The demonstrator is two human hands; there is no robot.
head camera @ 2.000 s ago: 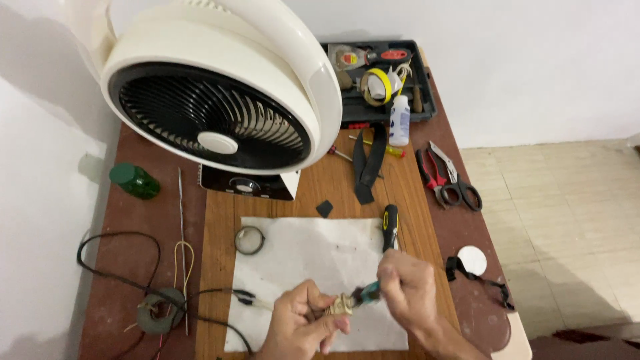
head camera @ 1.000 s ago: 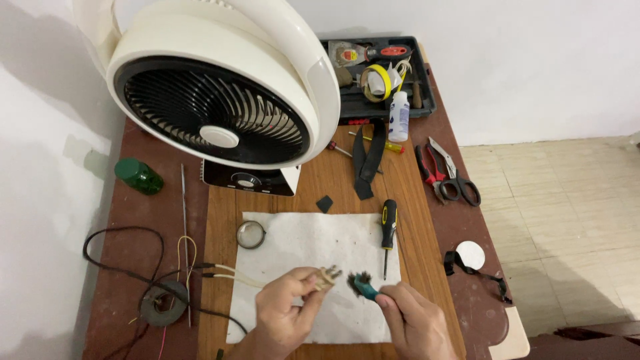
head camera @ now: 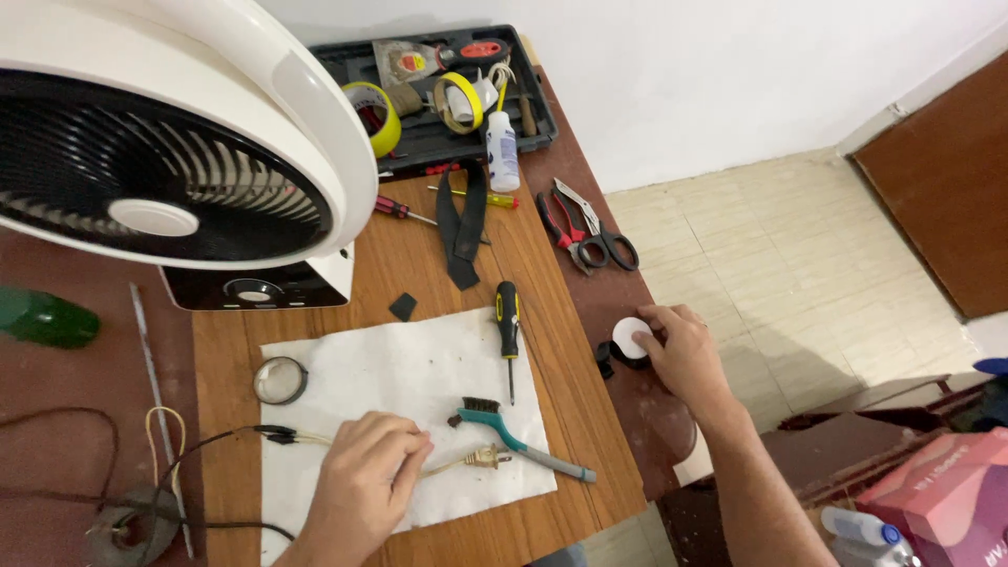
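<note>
My right hand (head camera: 683, 351) has its fingers on a round white disc (head camera: 630, 337), which lies with a black strap-like piece (head camera: 605, 360) on the table's right edge. Over the white cloth (head camera: 378, 354), my left hand (head camera: 376, 465) is half curled above a pale cord; whether it touches the cord is hidden. A two-pin plug (head camera: 487, 457) lies on the cloth just right of that hand. Beside the plug rests a teal and grey brush (head camera: 504, 433), its dark bristles up. A black and yellow screwdriver (head camera: 508, 331) lies above the brush, and a roll of tape (head camera: 280, 380) sits at the cloth's left.
A white fan (head camera: 339, 134) stands at the upper left, near a green bottle (head camera: 51, 316). Behind is a black tool tray (head camera: 543, 126) with tapes and a scraper. Scissors (head camera: 594, 228), red-handled pliers (head camera: 561, 228) and black strips (head camera: 461, 228) lie nearer. Dark cables (head camera: 110, 496) loop at left.
The plug and the brush, held in my hands before, now lie on the cloth. My right hand has moved right to the white disc. The view has shifted toward the right.
</note>
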